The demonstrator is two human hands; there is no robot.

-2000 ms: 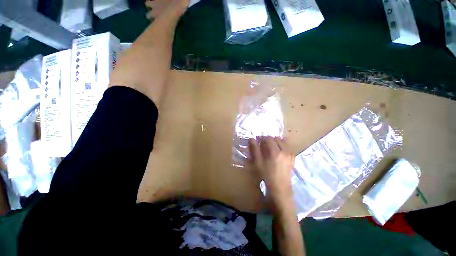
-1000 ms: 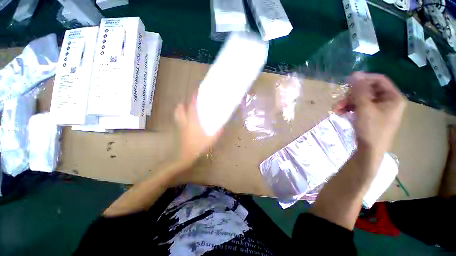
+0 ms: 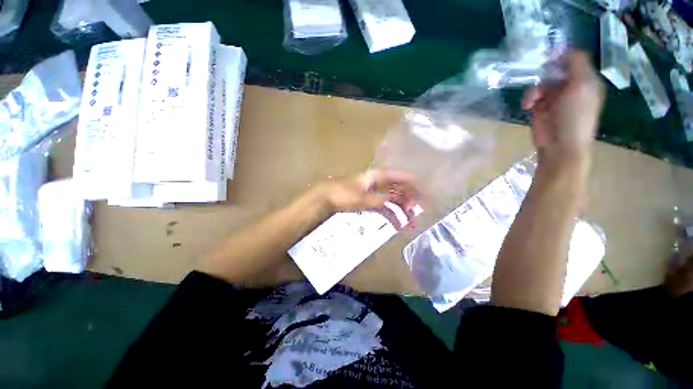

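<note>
My left hand (image 3: 387, 199) is closed over the upper end of a white toothbrush box (image 3: 342, 247), which lies tilted near the board's front edge. My right hand (image 3: 566, 102), blurred, is raised at the right over the board's far edge and grips a clear poly bag (image 3: 448, 137). The bag stretches from my right hand down towards my left hand. Whether my left fingers also hold the bag is hard to tell. A stack of flat poly bags (image 3: 479, 235) lies right of the box, partly behind my right forearm.
Unbagged boxes (image 3: 175, 114) are stacked at left, beside whitish bag bundles (image 3: 64, 228). Boxes, some bagged (image 3: 315, 26), lie on the green belt (image 3: 251, 45). A white packet (image 3: 585, 254) lies by my right forearm. Part of another person's hand (image 3: 678, 275) shows at far right.
My left hand has brought the box down and right, from upright over the board to low near its front edge. My right hand has moved up, with the clear bag now stretched out.
</note>
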